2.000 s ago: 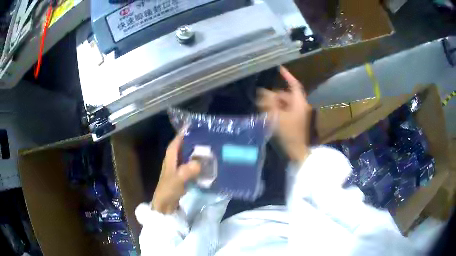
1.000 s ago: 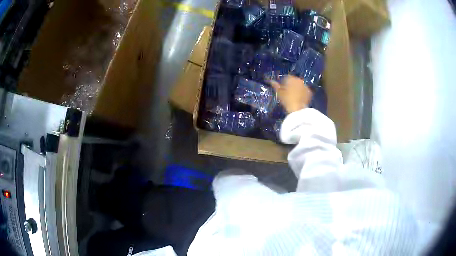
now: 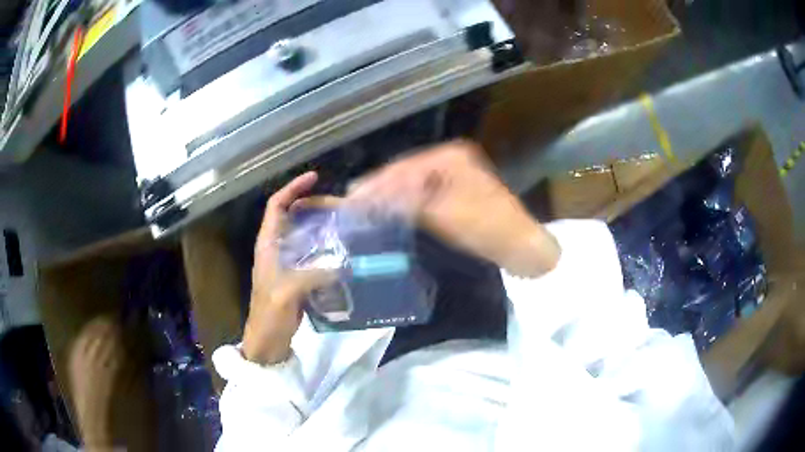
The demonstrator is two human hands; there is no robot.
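A dark navy smartwatch box [image 3: 388, 296] with a light-blue patch and a watch picture is held above my lap, in front of the sealer [image 3: 327, 106]. Clear shiny film [image 3: 318, 243] lies over its upper left part. My left hand [image 3: 282, 274] grips the box and film at the left side, thumb on the front. My right hand [image 3: 450, 203] is blurred by motion over the box's upper edge; its fingertips are at the film, and whether they pinch it cannot be told. The sealing bar [image 3: 335, 132] runs just beyond both hands.
A carton [image 3: 768, 309] of bagged boxes stands at right. Another carton [image 3: 203, 282] with bagged boxes stands at left, with another person's hand [image 3: 95, 366] over it. A scrap carton [image 3: 583, 93] with clear film is behind the sealer's right end. A red strip hangs at upper left.
The view turned to the right-hand carton, where my right hand reached onto the bagged boxes, then came back to the sealer. Both hands are now at a box with its film over the upper part.
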